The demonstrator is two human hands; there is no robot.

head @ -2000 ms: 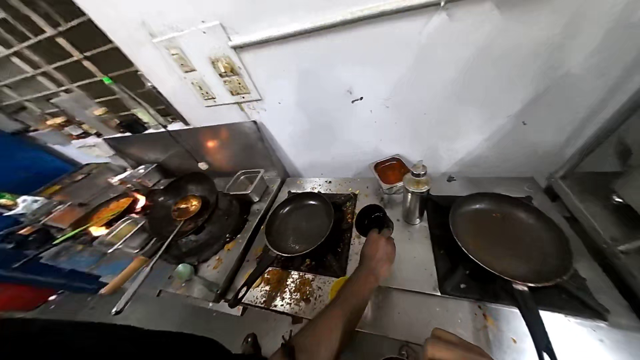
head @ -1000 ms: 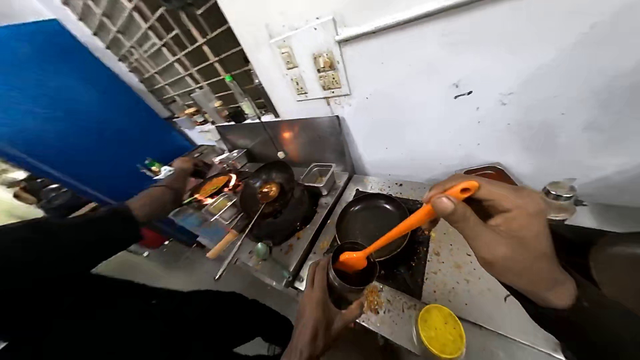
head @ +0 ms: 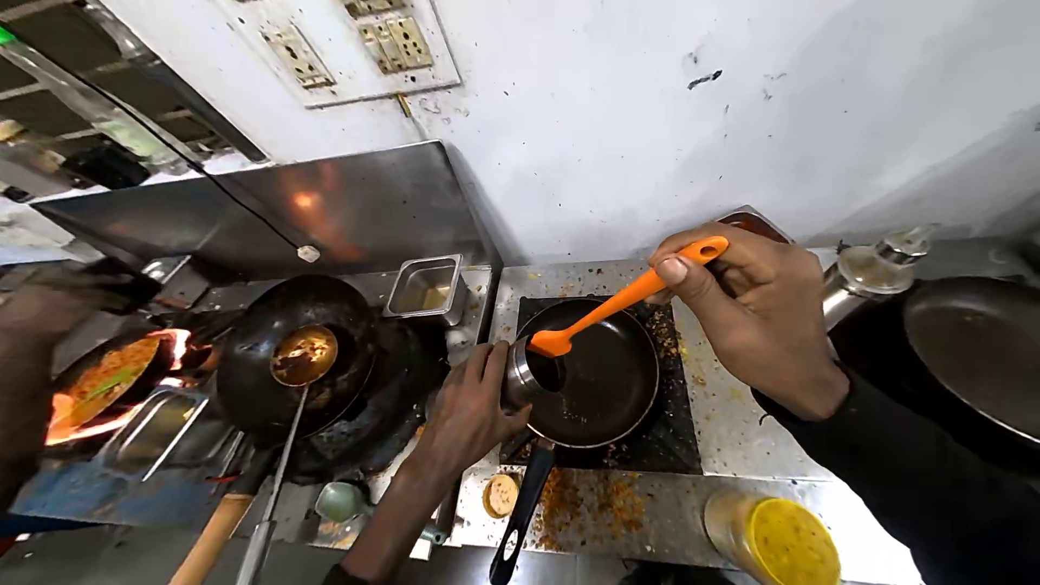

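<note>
My right hand (head: 747, 313) pinches the handle of an orange silicone brush or spatula (head: 626, 296), whose head rests at the mouth of a small metal cup (head: 524, 378). My left hand (head: 471, 414) grips that cup, which is tilted over the black frying pan (head: 605, 382). The pan sits on a burner, its black handle pointing toward me. The cup's contents are dark and cannot be made out.
At left are a black wok (head: 276, 406) with a metal ladle (head: 302, 357), and a flaming pan (head: 106, 382) near another person's hand (head: 41, 325). A steel container (head: 425, 288), yellow-lidded jar (head: 792, 543), metal dispenser (head: 869, 272) and second frying pan (head: 983, 349) stand around.
The cup has moved from the pan's near edge to over its left side and is tipped. The orange tool remains in my right hand. Two seconds ago it was not in view.
</note>
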